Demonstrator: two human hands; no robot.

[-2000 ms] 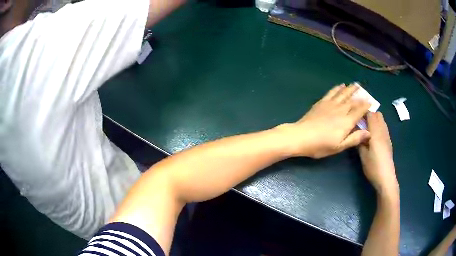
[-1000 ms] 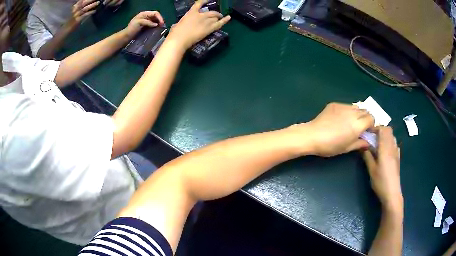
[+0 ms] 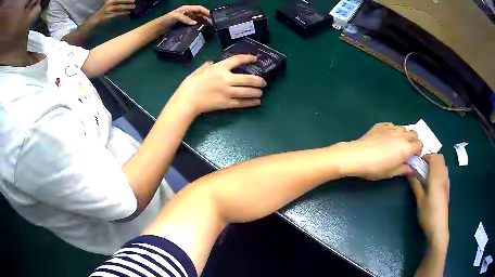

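My left hand (image 3: 388, 150), at the end of an arm in a striped sleeve, reaches in from the left. Its curled fingers and thumb are at the left side of a leaflet bundle (image 3: 418, 167). My right hand (image 3: 435, 186) grips the bundle from the right, between thumb and fingers. The bundle shows layered grey-white edges and is partly hidden by both hands. White leaflets (image 3: 427, 138) lie just beyond my fingers, partly covered by my left hand. A loose leaflet (image 3: 461, 153) lies to their right.
More slips (image 3: 480, 243) lie at the lower right of the green table (image 3: 325, 103). A white-shirted person (image 3: 59, 151) on the left handles black boxes (image 3: 239, 27). A cable (image 3: 420, 94), cardboard (image 3: 461, 27) and a blue-and-white packet (image 3: 346, 11) are at the far side.
The view has shifted, showing more of the left side. The neighbour's arms and black boxes have come into view. My left fingers have curled in from lying flatter over the leaflets.
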